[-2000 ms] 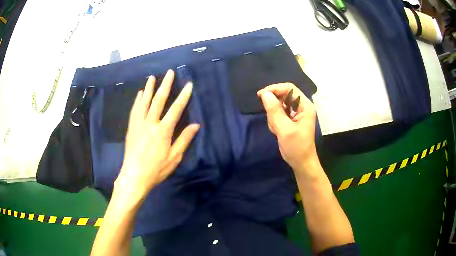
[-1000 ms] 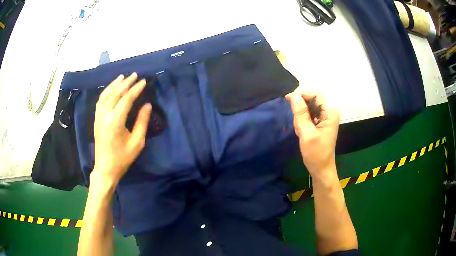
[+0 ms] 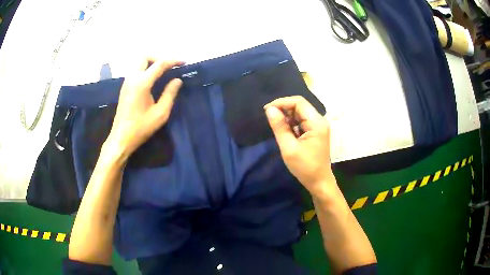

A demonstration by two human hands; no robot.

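Navy trousers (image 3: 201, 129) lie on the white table with the waistband (image 3: 231, 63) at the top and black pocket bags (image 3: 258, 110) below it. My left hand (image 3: 144, 105) is at the middle of the waistband, fingers at its upper edge and thumb on the cloth below, holding the band between them. My right hand (image 3: 301, 139) is over the right pocket bag with thumb and forefinger together. Dark thread snips (image 3: 295, 127) are partly visible in its palm; the fingers hide the rest. No thread can be made out at the fingertips.
Black-handled shears (image 3: 348, 22) lie at the top right beside a green item (image 3: 360, 9). A pale tape measure (image 3: 47, 88) curves at the left. Navy cloth (image 3: 419, 70) hangs over the right table end. Striped tape (image 3: 387, 194) marks the green floor.
My left hand has moved up and right from the left pocket bag to the waistband. My right hand has moved left from beside the pocket bag to over it. The trousers sit slightly lower in view.
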